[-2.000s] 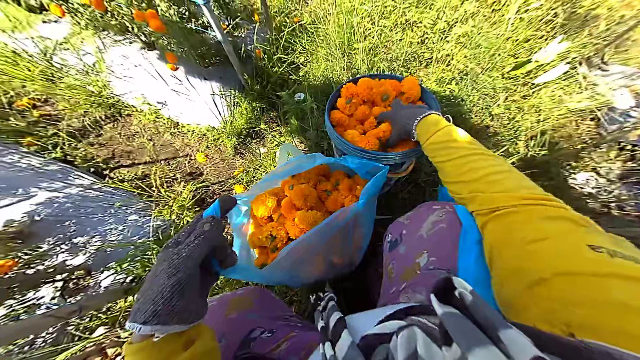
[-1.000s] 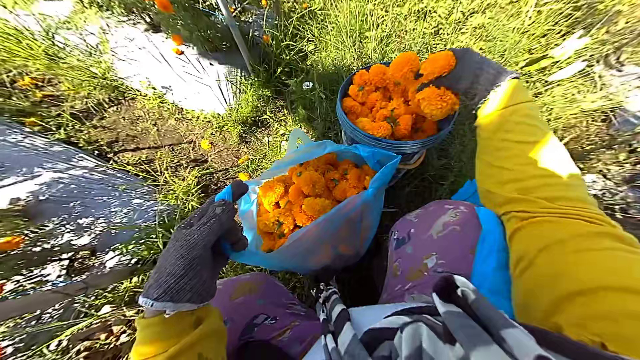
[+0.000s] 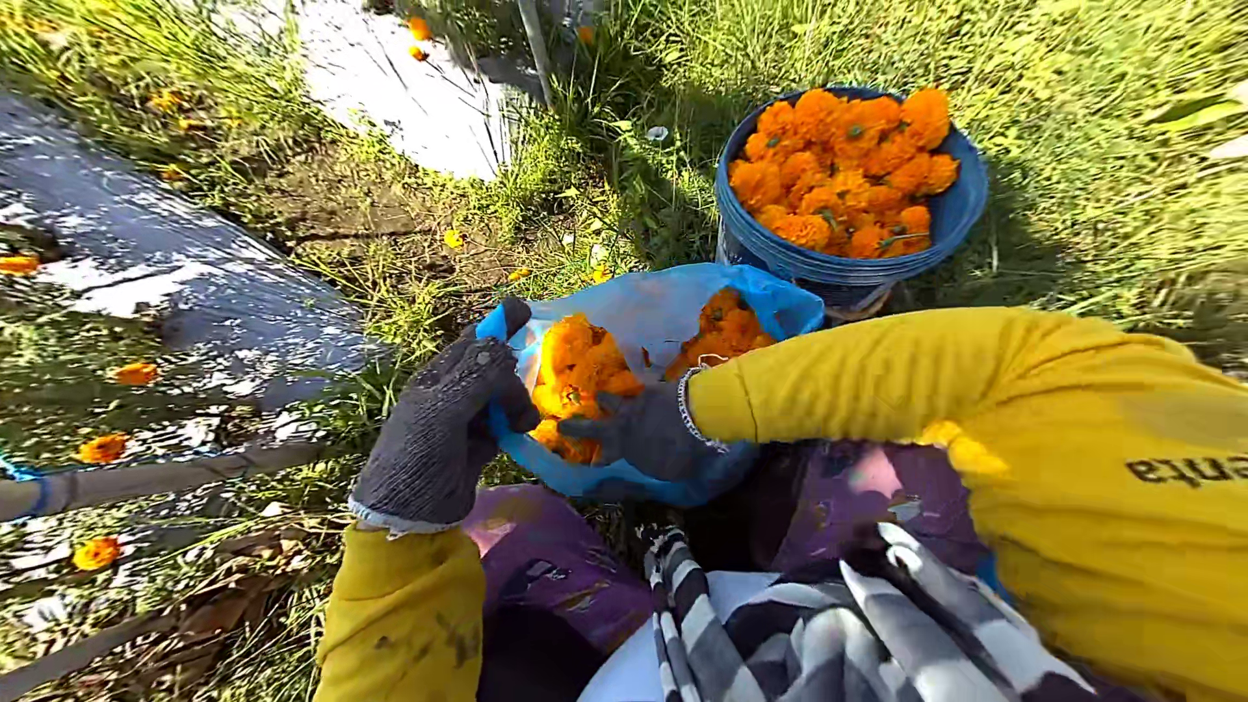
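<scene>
My left hand (image 3: 453, 424), in a dark grey knit glove, grips the left rim of a translucent blue plastic bag (image 3: 634, 302). Orange marigold heads (image 3: 580, 366) fill part of the bag. Inside its mouth, my gloved right hand (image 3: 648, 429) touches the blooms near the front; its fingertips are partly hidden, so whether it holds any flower cannot be told. Behind the bag and to its right stands a blue plastic bucket (image 3: 960, 210) heaped with more marigold heads (image 3: 848, 175).
Pale ground sheeting (image 3: 195, 244) lies at the left, with another strip (image 3: 409, 78) farther back. A wooden pole (image 3: 224, 473) with blue twine crosses the lower left. A thin stake (image 3: 536, 49) stands at the top. Grass (image 3: 1053, 97) surrounds the bucket.
My right hand has moved from above the bucket, where it was at large marigold heads, into the bag. The left hand still grips the bag's rim.
</scene>
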